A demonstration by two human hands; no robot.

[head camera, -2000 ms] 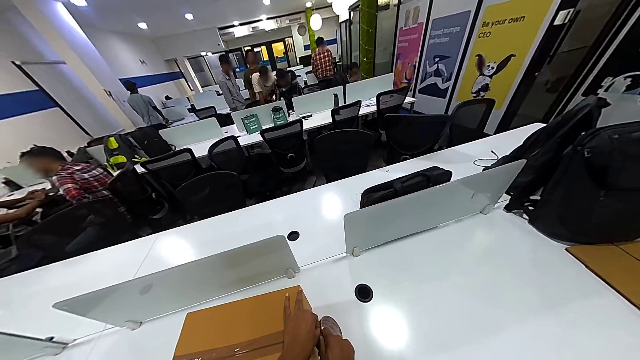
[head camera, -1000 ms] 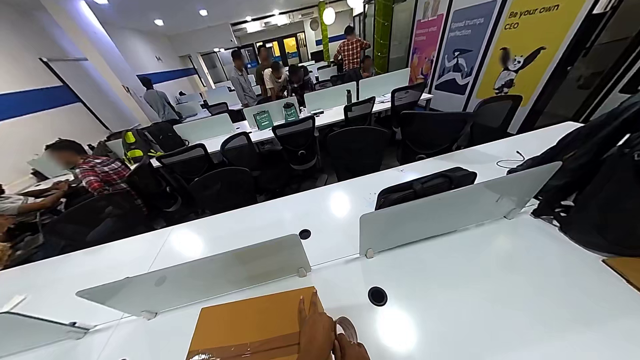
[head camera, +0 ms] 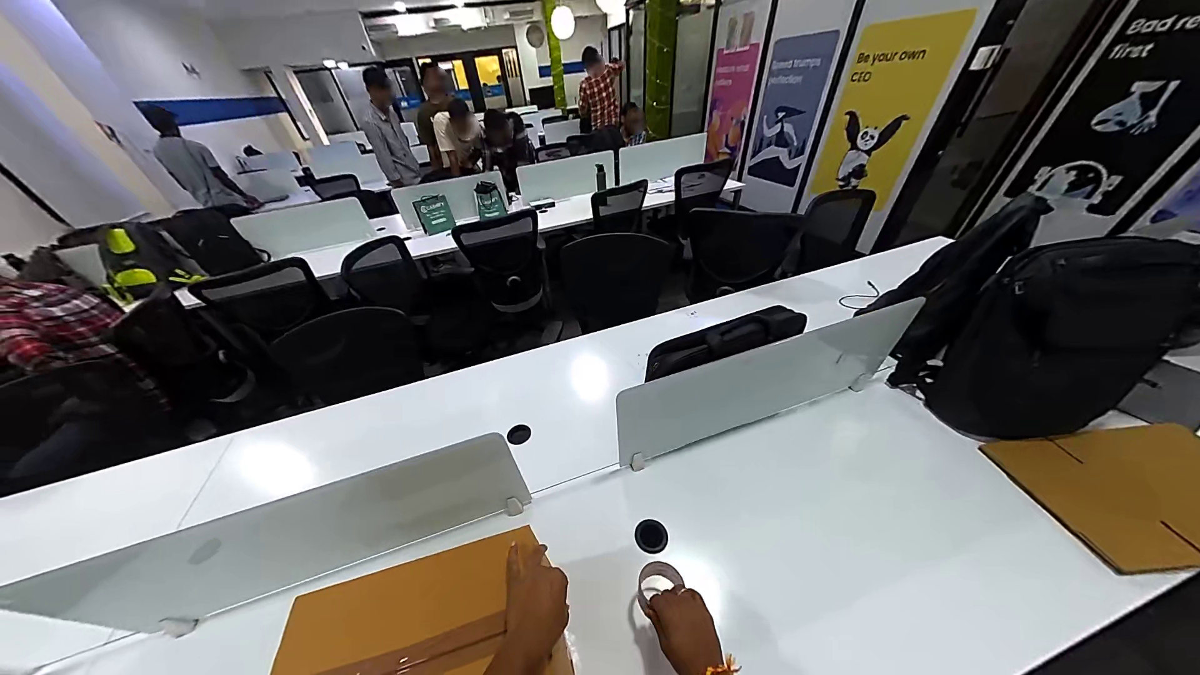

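Observation:
A cardboard box (head camera: 403,600) lies at the bottom of the view, close to the frosted divider, with a strip of brown tape across its top. My left hand (head camera: 534,605) rests on the box's right edge, fingers pointing forward, pressed on the cardboard near the end of the tape strip. To the right of the box, my right hand (head camera: 682,626) grips a roll of packing tape (head camera: 660,579) by its near side, just above the white desk. Whether tape stretches between roll and box cannot be made out clearly.
Frosted dividers (head camera: 769,394) run along the white desk (head camera: 806,525) behind the box. A black laptop bag (head camera: 727,342) lies beyond them. At right are a black backpack (head camera: 1069,328) and flattened cardboard (head camera: 1106,492). Office chairs and several people are farther back.
My right hand and the tape roll have moved right, away from my left hand and the box edge. My left hand stays on the box.

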